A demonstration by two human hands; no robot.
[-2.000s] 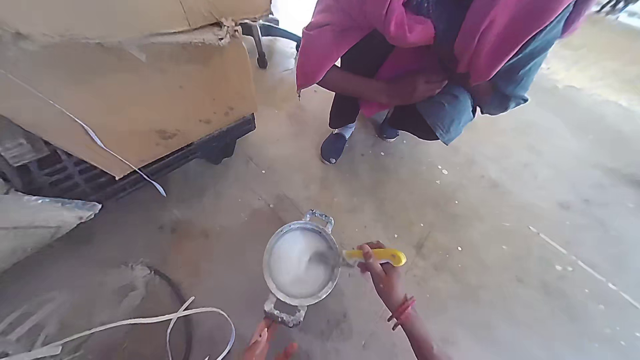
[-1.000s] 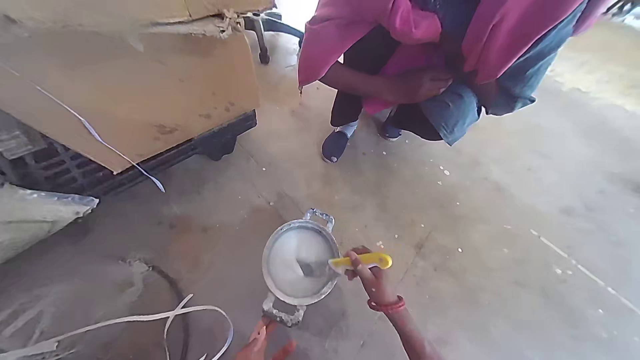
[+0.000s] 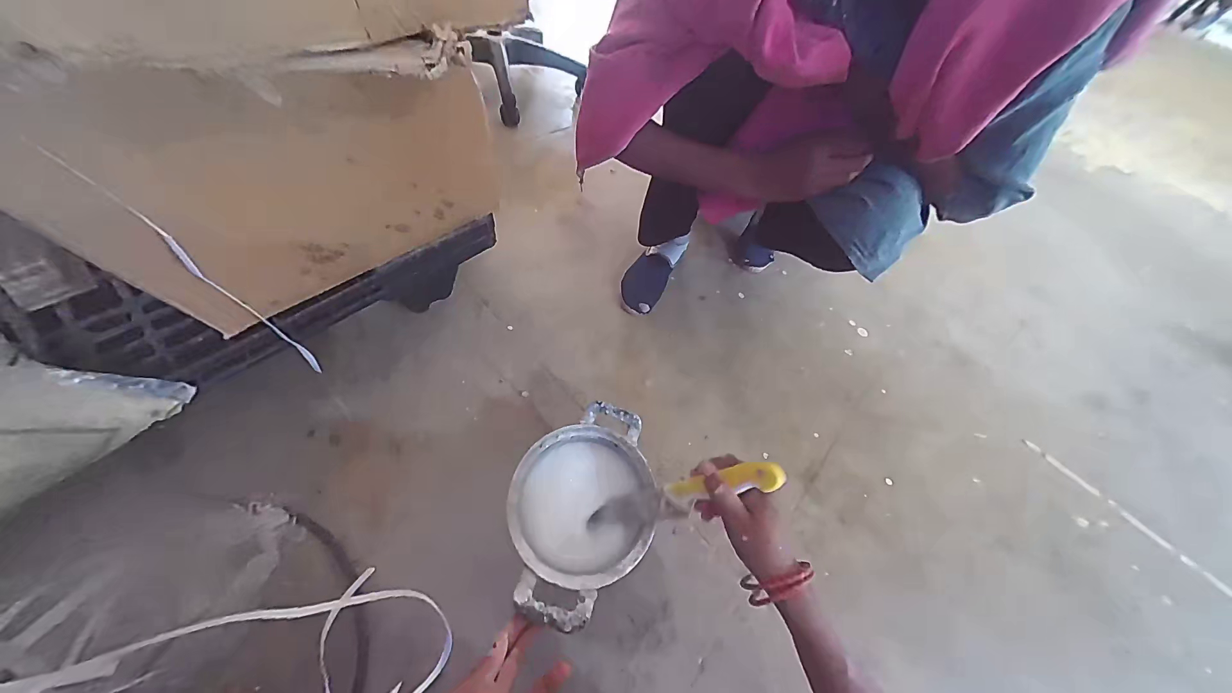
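A round metal pot [image 3: 582,508] with two looped handles stands on the floor, holding a whitish liquid. My right hand [image 3: 746,515], with red bangles at the wrist, is closed on the yellow handle of a flat-bladed tool [image 3: 756,477], perhaps a brush or scraper. The tool's grey end lies over the right part of the pot and dips into the liquid; it is blurred. At the pot's near handle [image 3: 555,614], my left hand [image 3: 510,664] has its fingertips against the metal, partly cut off by the bottom edge of the view.
A person [image 3: 751,164] in pink and blue clothing squats beyond the pot. At the left, a cardboard box [image 3: 241,183] rests on a black plastic pallet [image 3: 144,332], with a sack [image 3: 77,423] nearer. A loose white strap [image 3: 279,613] and a dark hose or cable [image 3: 337,558] lie lower left.
My right hand has kept hold of the yellow-handled tool while its end has shifted about in the liquid. My left hand has stayed at the near handle.
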